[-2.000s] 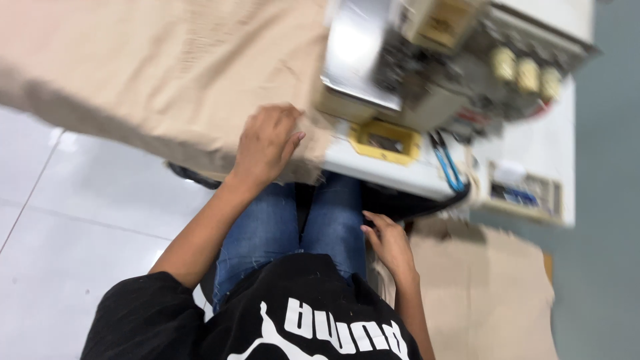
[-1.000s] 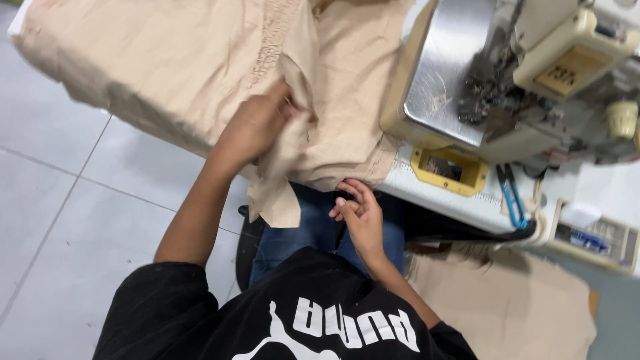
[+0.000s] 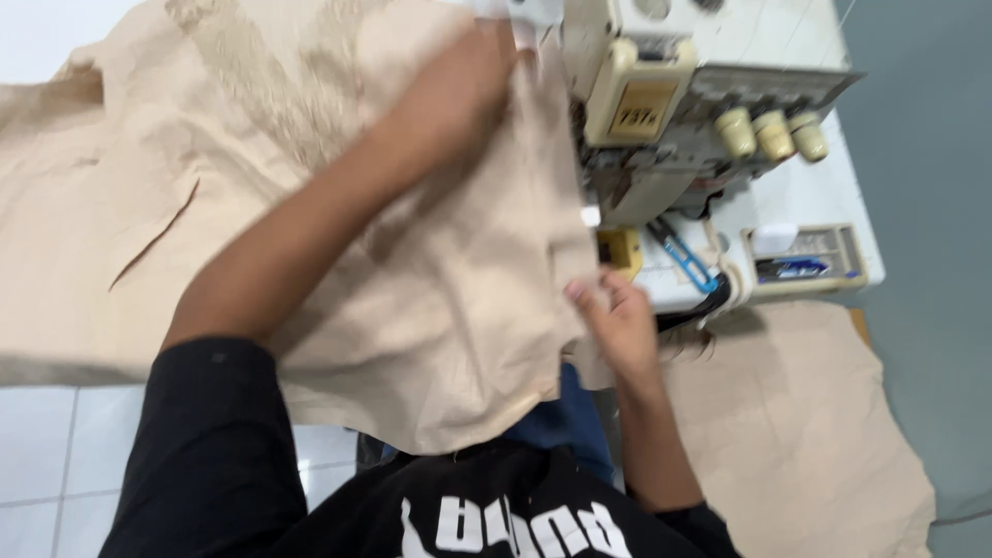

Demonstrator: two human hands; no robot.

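Observation:
Beige fabric (image 3: 465,310) spreads over the table and hangs over its front edge above my lap. My left hand (image 3: 473,85), blurred, reaches across the cloth to its far right part, beside the overlock sewing machine (image 3: 643,101); its fingers are partly hidden, and its grip cannot be made out. My right hand (image 3: 620,318) pinches the fabric's right edge between thumb and fingers, near the table's front edge. The cloth edge between the hands runs along the machine's left side and covers much of its metal plate. Gathered stitching shows on the cloth at the upper left.
A yellow-framed opening (image 3: 624,252) lies before the machine. To its right are blue-handled thread snips (image 3: 686,260) and a small tray (image 3: 841,256) holding pens. More beige fabric (image 3: 790,418) lies at the lower right. Three cream thread tension knobs (image 3: 773,136) face forward.
My left hand has moved away from my body, toward the machine. My right hand, lying at the table edge before, now holds the cloth edge. The fabric now covers much of the metal plate.

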